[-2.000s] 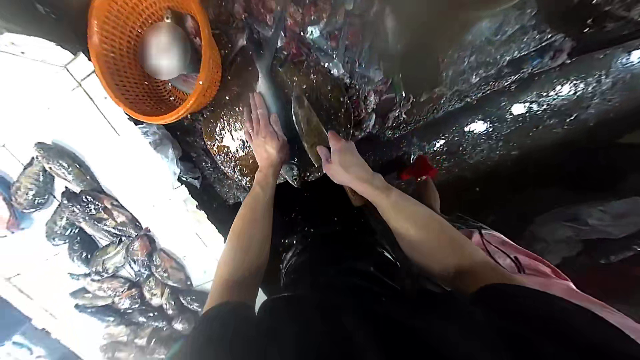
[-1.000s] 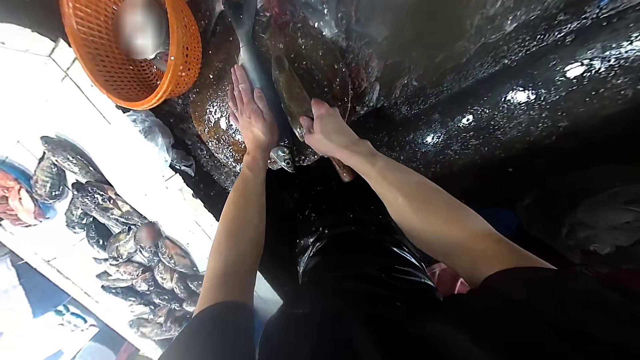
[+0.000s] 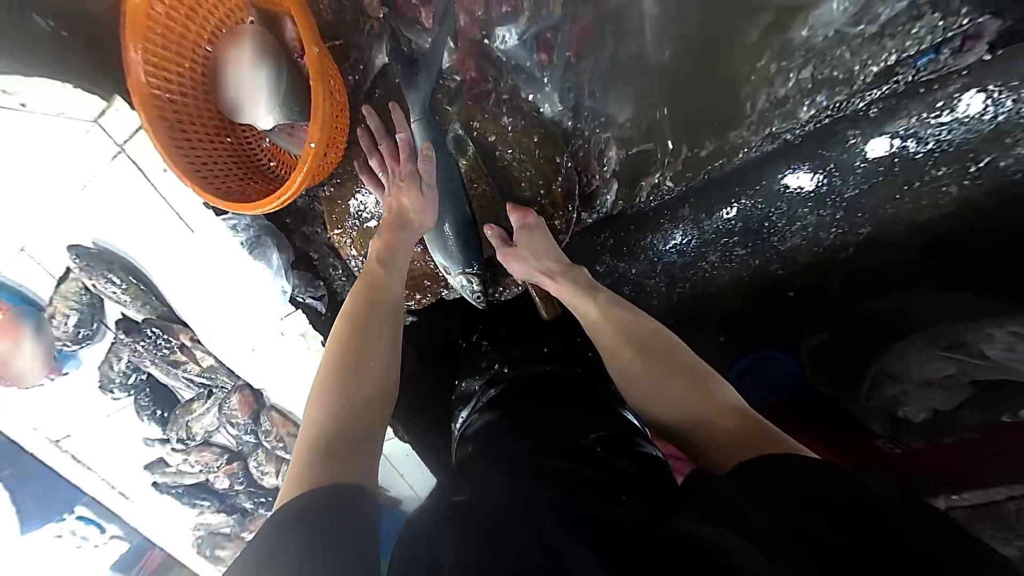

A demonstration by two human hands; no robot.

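A silvery-grey whole fish [image 3: 454, 204] lies on a round, wet chopping block [image 3: 524, 136], its head toward me and its tail away. My left hand [image 3: 400, 172] is spread at the fish's left side, fingers apart, thumb beside its body. On the fish's right, my right hand [image 3: 530, 244] is closed around a knife [image 3: 480, 164] with a broad, wet blade and a wooden handle [image 3: 544, 302] that shows below the palm. The blade points away from me, close beside the fish. Whether the left palm presses on the fish or the block cannot be told.
An orange plastic basket [image 3: 320, 104] with fish in it stands at the upper left. Below it is a crumpled clear plastic bag [image 3: 260, 248]. Many dark whole fish [image 3: 192, 416] lie on white tiles [image 3: 72, 184] at left. Fish scraps and wet dark surfaces extend beyond the block.
The left hand has shifted outward to the fish's left side, its fingers more spread. The right hand still holds the knife beside the fish.
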